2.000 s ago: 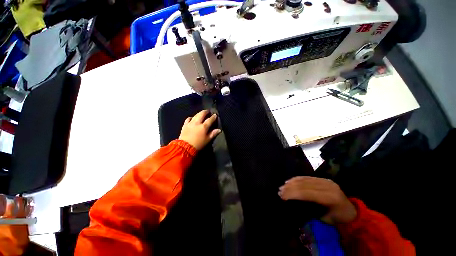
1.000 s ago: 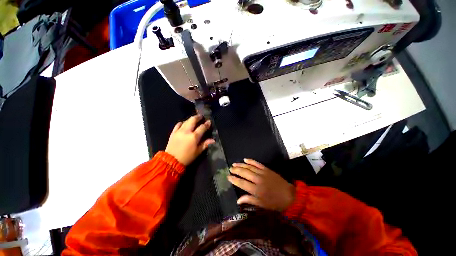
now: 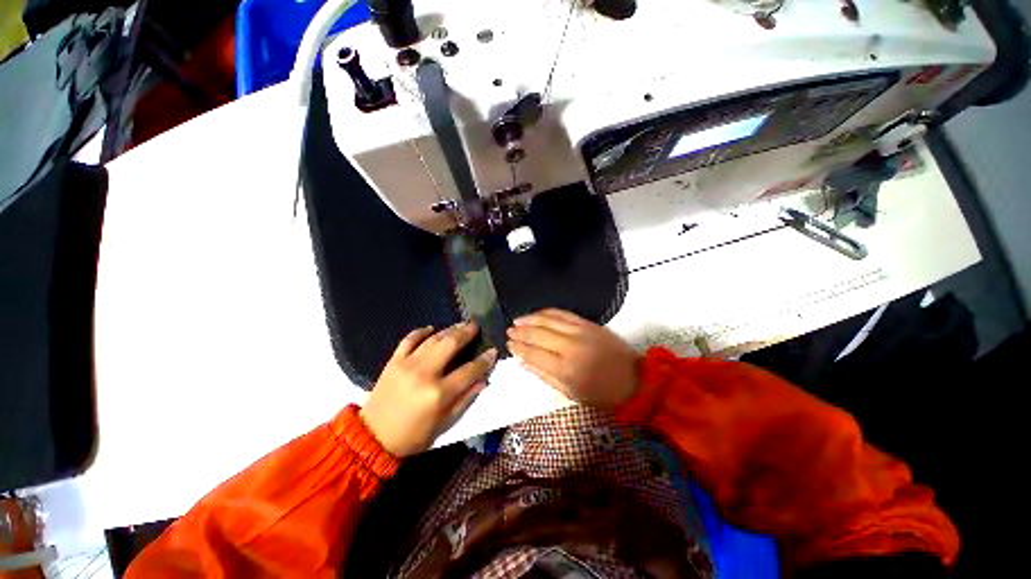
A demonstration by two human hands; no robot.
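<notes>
The black mesh panel (image 3: 379, 277) lies on the white machine table under the sewing head. The camouflage strip (image 3: 477, 283) runs down its middle, from the presser foot (image 3: 481, 215) to the panel's near edge. My left hand (image 3: 424, 385) rests at the strip's near end, fingertips bent on it; whether it grips the strip is hidden. My right hand (image 3: 574, 355) lies flat with fingers together on the panel's near edge, just right of the strip. A narrow dark band (image 3: 444, 124) hangs down the machine front to the foot.
The machine head (image 3: 701, 51) with its lit screen (image 3: 718, 136) spans the back. Metal snips (image 3: 825, 233) lie on the bed at right. A thick black padded piece (image 3: 51, 328) is at far left, a blue crate (image 3: 262, 51) behind, grey fabric (image 3: 45, 102) at upper left.
The panel has moved away from me under the head, and its near edge now lies on the table. My right hand came in from the right to beside the strip; my left slid nearer me.
</notes>
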